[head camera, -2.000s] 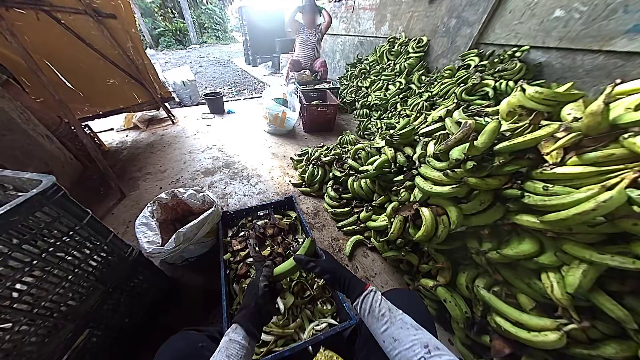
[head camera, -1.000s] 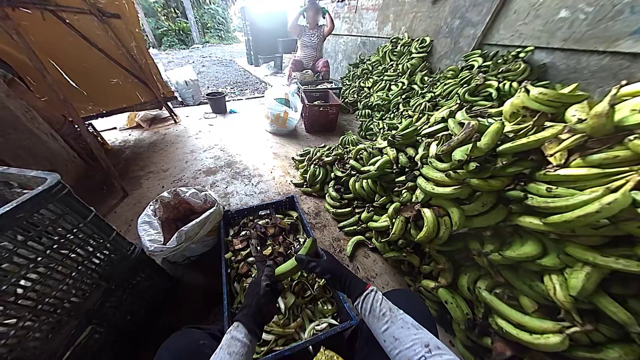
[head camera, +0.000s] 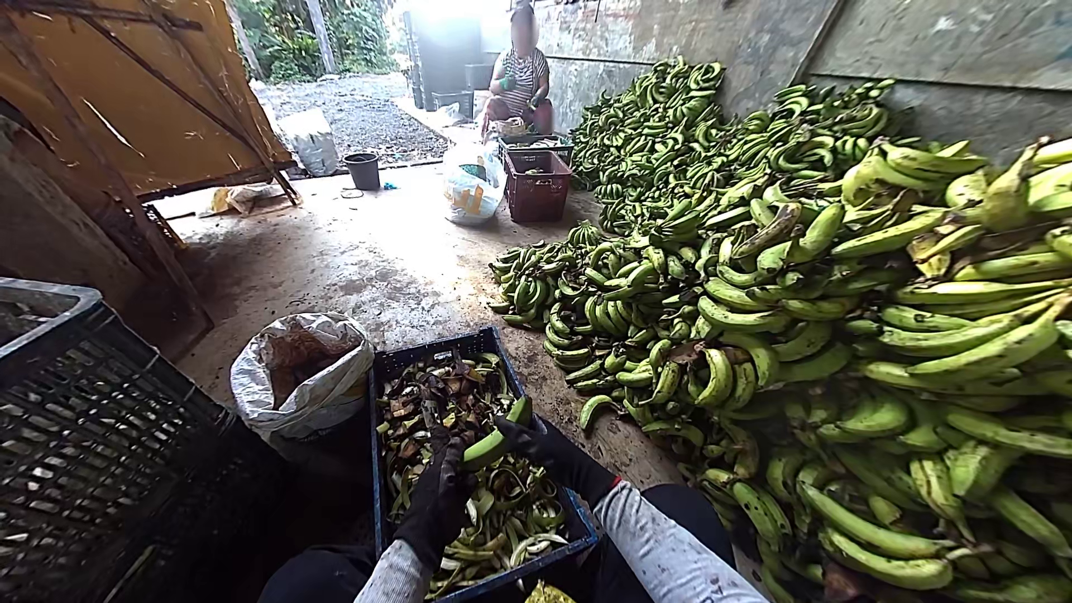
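Both my hands wear dark gloves and are over a blue plastic crate (head camera: 377, 469) filled with plantain peels (head camera: 494, 519). A green plantain (head camera: 487, 448) lies slanted between them. My right hand (head camera: 544, 452) is closed round its upper part, from the right. My left hand (head camera: 440, 490) is at its lower end; a dark, thin thing (head camera: 430, 406) sticks up there, and whether it is a knife blade I cannot tell. The left fingers are partly hidden, so their hold is unclear.
A large heap of green plantains (head camera: 754, 310) fills the right side along the wall. On the left stand a white sack (head camera: 335, 394) and a black slatted crate (head camera: 92, 435). Farther off are a dark red crate (head camera: 538, 188), a plastic bag (head camera: 471, 188), a black bucket (head camera: 363, 172) and a seated person (head camera: 521, 84).
The seated person's arms, raised to the head before, are now lowered. My hands and the plantain have stayed in nearly the same place.
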